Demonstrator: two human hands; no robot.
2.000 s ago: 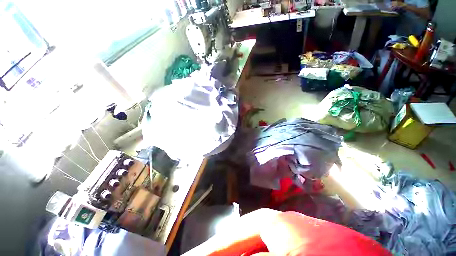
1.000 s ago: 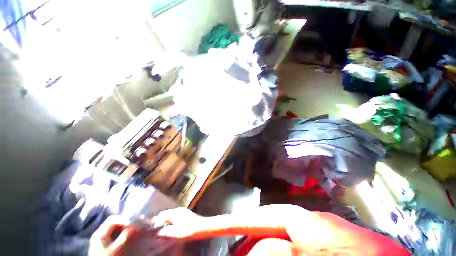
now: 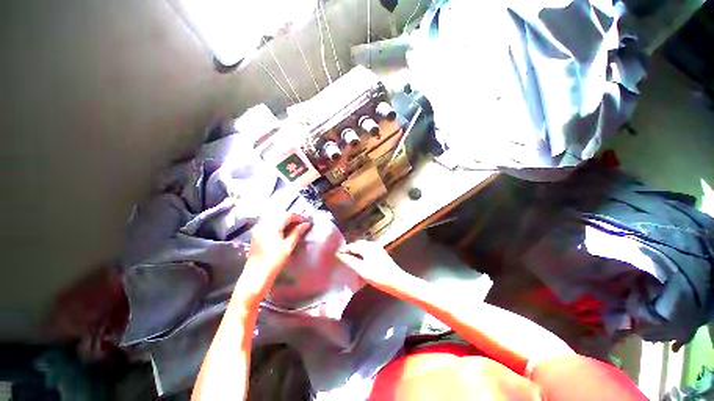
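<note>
The cream and brown overlock machine (image 3: pixel 356 176) stands in the middle, with a row of dials and a small green label. My left hand (image 3: pixel 278 235) is at its left front, fingers bent on a grey-lilac cloth panel (image 3: pixel 309 270). My right hand (image 3: pixel 364 262) holds the same panel's right side near the table edge, thumb and fingers together. The panel lies between both hands, close to the needle area, which is hard to make out in the glare. Sewn grey-lilac pieces (image 3: pixel 168 270) hang in a crumpled heap left of the machine.
A large sunlit pile of pale cloth (image 3: pixel 524 86) lies on the table beyond the machine. A dark navy-grey bundle (image 3: pixel 642 258) is low on the right, with red cloth by it. Pale threads rise from the machine. The table's brown edge (image 3: pixel 446 210) runs diagonally.
The view has swung left and closer to the machine. Both hands, at the lower left a second ago and out of view before that, are now in front of the machine on the cloth.
</note>
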